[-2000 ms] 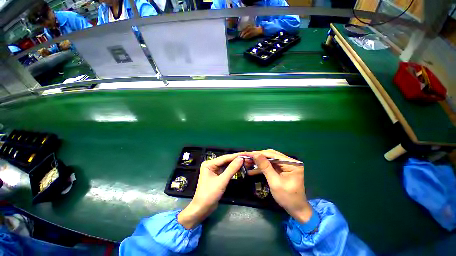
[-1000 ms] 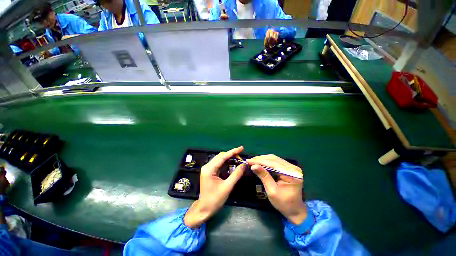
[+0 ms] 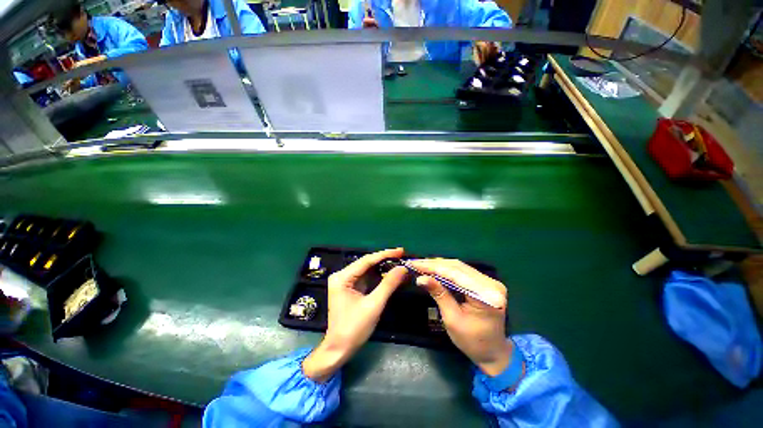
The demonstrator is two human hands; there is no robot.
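My left hand [image 3: 354,313] is over the middle of the black component tray [image 3: 289,321], its thumb and fingers closed around a small round unit [image 3: 388,267], mostly hidden by the fingers. My right hand [image 3: 470,313] holds a slim tweezers-like tool [image 3: 452,287] with its tip at the unit, close to my left fingertips. Small gold and silver units sit in the tray's left pockets, such as a round one [image 3: 303,308] at the lower left. My hands hide much of the tray.
At left are a neighbour's black tray [image 3: 43,244] and a black parts box [image 3: 70,324] with pale pieces. A metal rail with hanging paper sheets [image 3: 316,88] crosses beyond. Workers in blue sit across, one by another black tray [image 3: 500,80]. A red basket [image 3: 688,152] is at right.
My hands stay over the tray; the slim tool now slopes down more to the right than at first. Across the line, the worker's tray has moved to the right.
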